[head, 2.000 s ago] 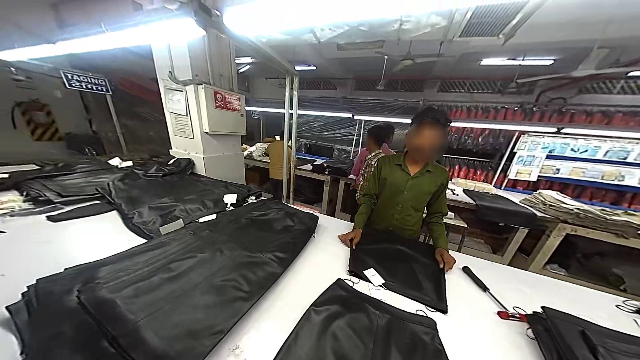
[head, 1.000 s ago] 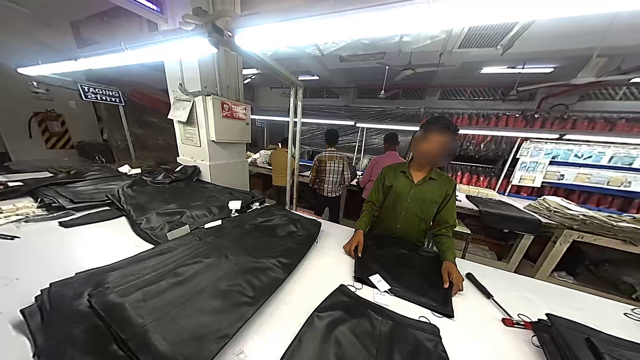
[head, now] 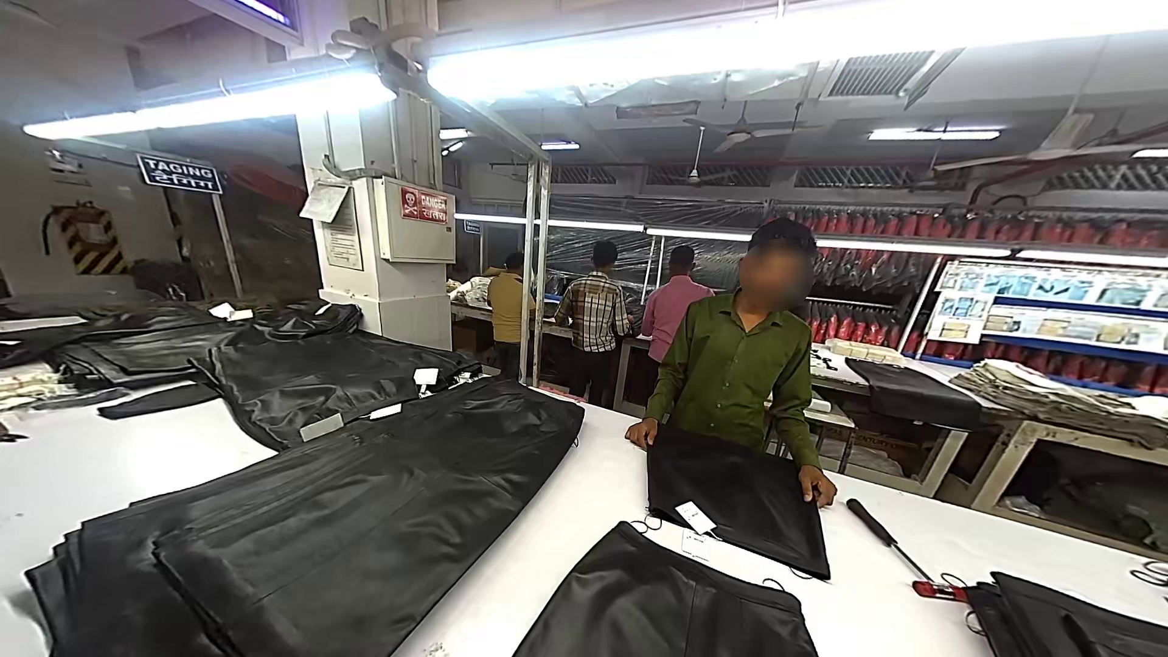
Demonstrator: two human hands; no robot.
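Neither of my hands shows in the head view. Nearest me at the bottom, a black leather-like skirt (head: 675,602) lies on the white table (head: 511,557). Beyond it, a co-worker in a green shirt (head: 739,383) holds a black folded garment (head: 739,497) by its two sides, flat on the table. A white tag (head: 695,517) hangs from that garment, and a second white tag (head: 695,546) lies close by. A stack of black leather-like garments (head: 347,520) fills the left of the table.
More black garments (head: 310,374) with white tags lie at the far left. On the right are a black-handled tool (head: 873,523) with a red end and another black stack (head: 1077,620). A metal post (head: 536,274) rises behind the table. Several people stand farther back.
The co-worker's hands remain at the sides of the black garment. People in the background who were mostly hidden two seconds ago now show plainly.
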